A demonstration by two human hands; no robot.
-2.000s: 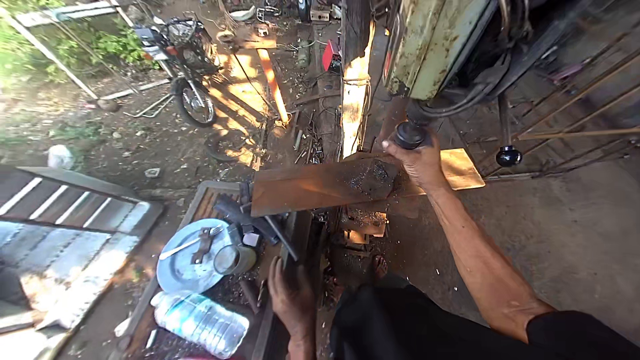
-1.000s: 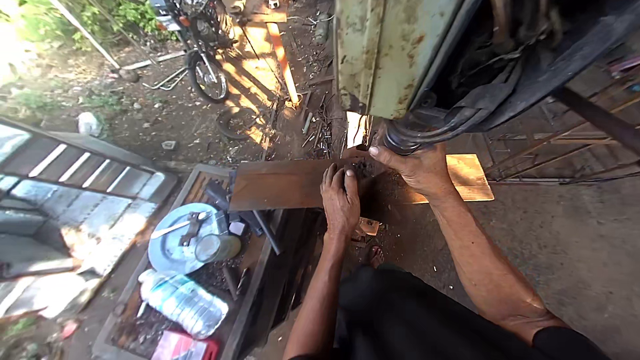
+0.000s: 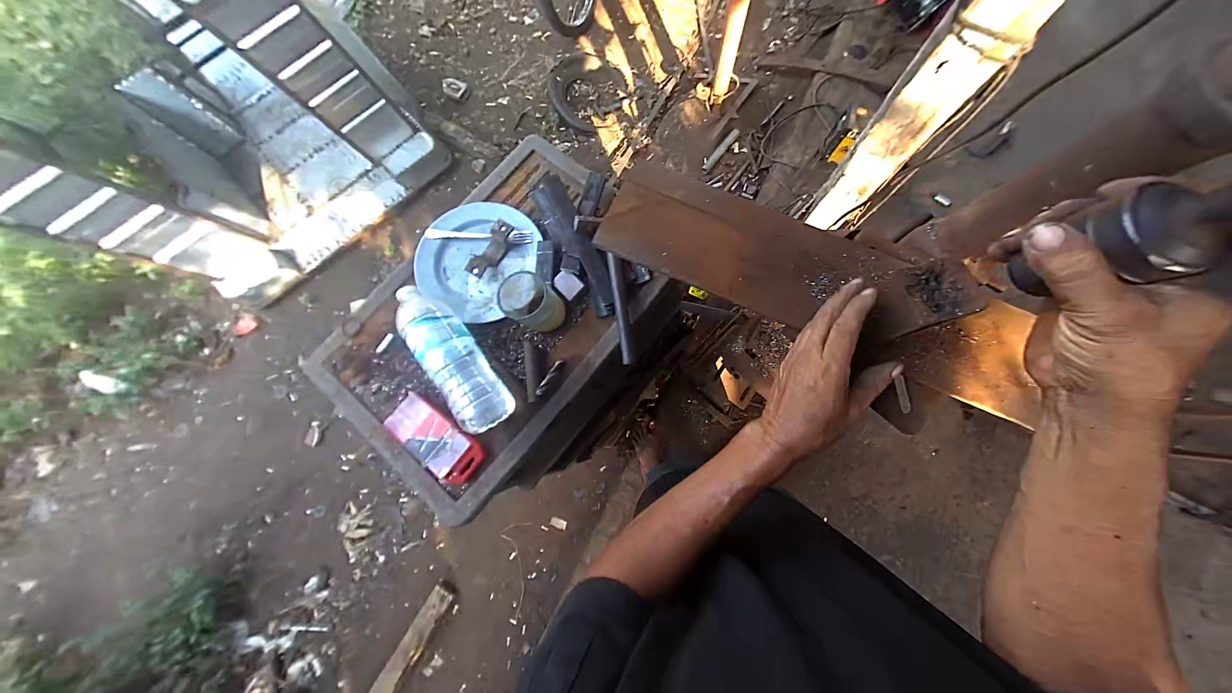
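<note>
A long brown metal plate [image 3: 712,241] reaches from the small table's edge to beneath my hands. Dark metal shavings [image 3: 929,289] lie on its right end. My left hand [image 3: 828,375] rests on the plate's near edge, fingers extended, holding nothing. At the right, my right hand [image 3: 1107,289] is wrapped around a dark cylindrical part [image 3: 1145,241], apparently a machine's handle or knob; where it leads is cut off by the frame. Under the plate's right end a sunlit flat sheet [image 3: 991,366] shows.
On the small table [image 3: 327,361] are a plate [image 3: 443,269] with a fork, a glass [image 3: 531,300], a water bottle [image 3: 457,361], a red case [image 3: 435,438] and dark metal bars [image 3: 577,245]. A slatted metal frame [image 3: 318,144] and a tyre [image 3: 577,91] lie beyond.
My left hand, near the table two seconds ago, came onto the plate and now lies at its near edge. My right hand stays on the dark part. The view has swung strongly left.
</note>
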